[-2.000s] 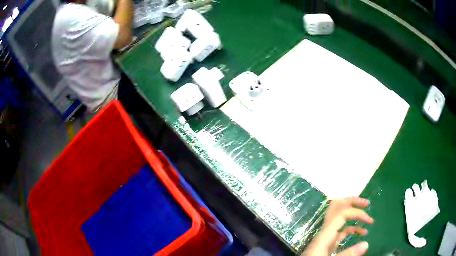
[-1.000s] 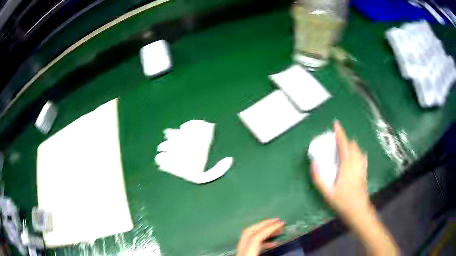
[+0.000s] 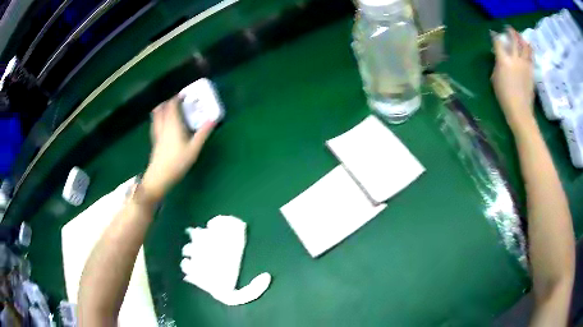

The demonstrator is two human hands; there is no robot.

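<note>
My left hand (image 3: pixel 171 145) is at the upper left, with thumb and fingers against the edges of a white travel adapter (image 3: pixel 202 105) on the dark conveyor strip. My right hand (image 3: pixel 513 71) is at the upper right, beside the grouped white adapters (image 3: pixel 555 80). A small pale patch shows at its fingertips, but blur hides whether it holds an adapter. Another adapter (image 3: pixel 76 186) lies farther left, near the white paper sheet (image 3: pixel 96 233), which my left forearm partly covers.
A white glove (image 3: pixel 216 258) lies flat at lower centre-left. Two white pads (image 3: pixel 376 159) overlap in the middle. A clear bottle (image 3: pixel 388 64) stands behind them by a grey post. Shiny tape (image 3: pixel 495 207) covers a dark strip at right. Blurred adapters are at the left edge.
My left hand has moved from the near bench edge up to the adapter on the strip. My right hand has moved from right of the pads, where it held an adapter, to the grouped adapters.
</note>
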